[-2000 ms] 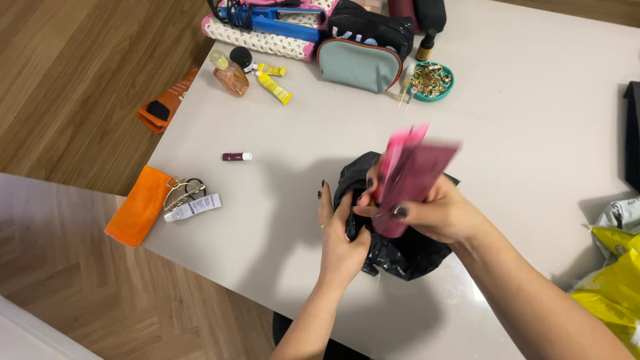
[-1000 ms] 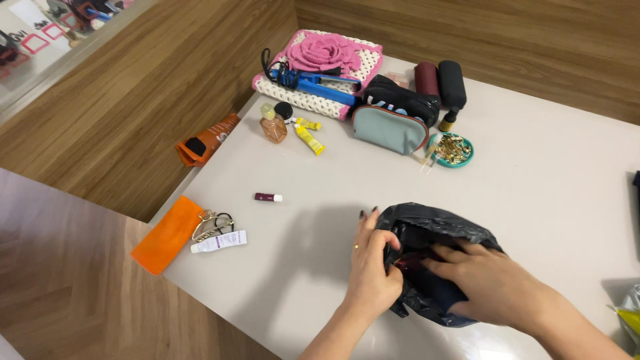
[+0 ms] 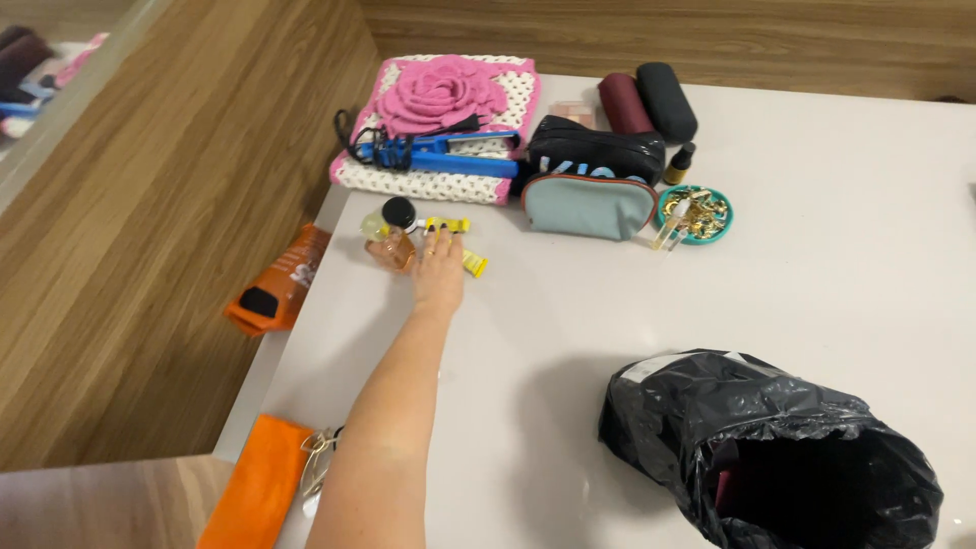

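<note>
My left hand [image 3: 440,267] reaches across the white table, its extended fingers over two yellow tubes [image 3: 474,263] and touching at least one. Close beside it are a pinkish glass bottle [image 3: 393,252], a pale yellow-green rounded item [image 3: 374,226] and a black-lidded jar [image 3: 399,213]. My right hand is out of view. At the lower right a black plastic bag [image 3: 656,427] lies with its mouth gaping, and something burgundy [image 3: 726,484] shows inside.
Behind lie a pink-and-white crocheted piece [image 3: 442,95], a blue hair straightener [image 3: 457,160], a grey-blue pouch [image 3: 587,206], a black pouch [image 3: 598,149], two cases [image 3: 666,103] and a teal dish [image 3: 724,229] of gold-coloured pieces. An orange pouch [image 3: 255,488] and eyeglasses [image 3: 314,461] lie lower left.
My left hand has left the black bag and moved to the yellow tubes. My right hand, inside the bag a second ago, has gone out of view. The burgundy tubes are no longer in hand.
</note>
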